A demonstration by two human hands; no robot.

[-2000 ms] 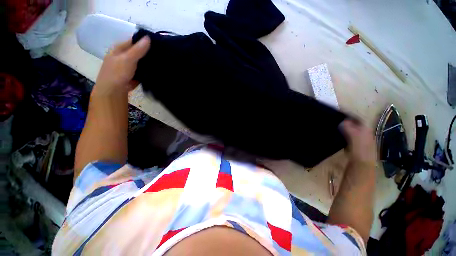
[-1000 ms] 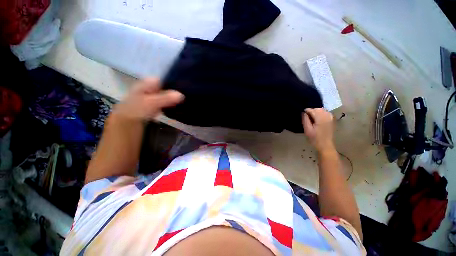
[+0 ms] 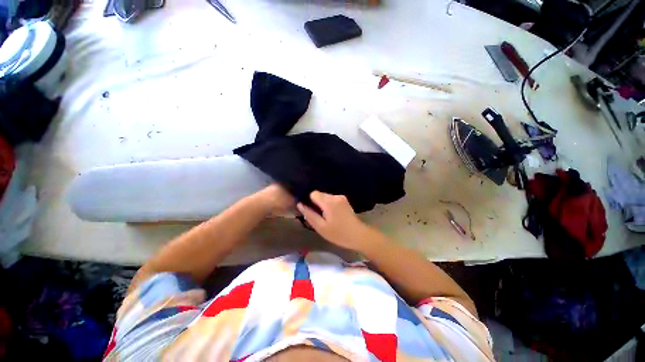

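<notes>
The black garment (image 3: 332, 166), likely trousers, lies over the right end of the pale sleeve board (image 3: 163, 187), with a part folded out onto the table behind. My left hand (image 3: 279, 200) is at the garment's near left edge, its fingers partly hidden by the cloth. My right hand (image 3: 331, 218) grips the near edge of the cloth beside it, the two hands close together. The white block (image 3: 387, 140) lies just behind the garment's right part. The steam iron (image 3: 481, 152) stands to the right, not held.
Small snips (image 3: 456, 223) and thread lie right of my hands. A red cloth (image 3: 571, 212) is heaped near the iron. A pale stick (image 3: 417, 82), red triangle (image 3: 383, 81), dark pad (image 3: 333, 31), grey flat piece (image 3: 501, 63) and dark red brush (image 3: 518, 61) lie farther back.
The garment has been lowered onto the board's right end. My hands have moved from its two sides to close together at its near edge. The view has turned and shows more of the table.
</notes>
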